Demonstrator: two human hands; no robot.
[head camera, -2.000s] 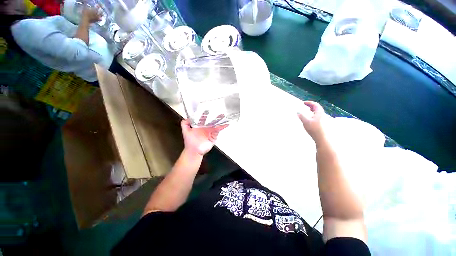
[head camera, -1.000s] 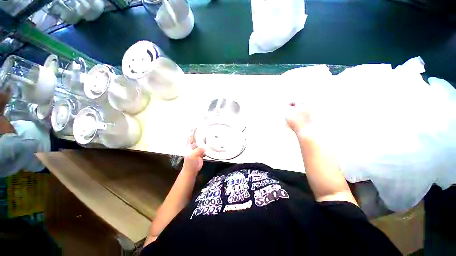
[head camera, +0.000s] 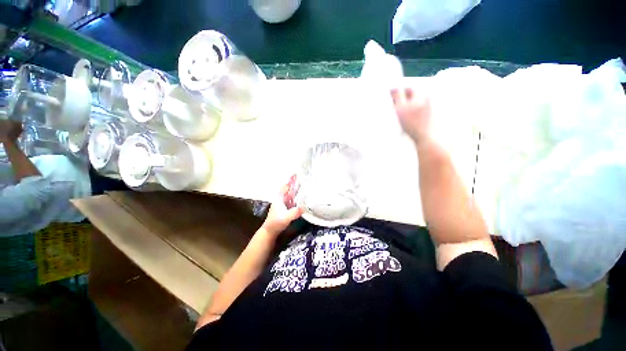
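Observation:
A clear jar is at the front edge of the white bench, close to my body, with its round rim towards me. My left hand holds it at its left side; the fingers show through the clear wall. My right hand is raised over the bench to the right, with a white film bag at its fingertips. The bag stands up from the hand towards the belt. Glare on the white bench hides the bag's lower part and outline.
Several clear jars lie and stand at the bench's left end. A heap of white bags covers the right end. The dark green belt runs behind, carrying white bundles. Brown cartons are below. Another person's arm is at far left.
The jar and my left hand have moved slightly right. My right hand has risen towards the belt, and white film now shows at its fingers. The view has shifted a little.

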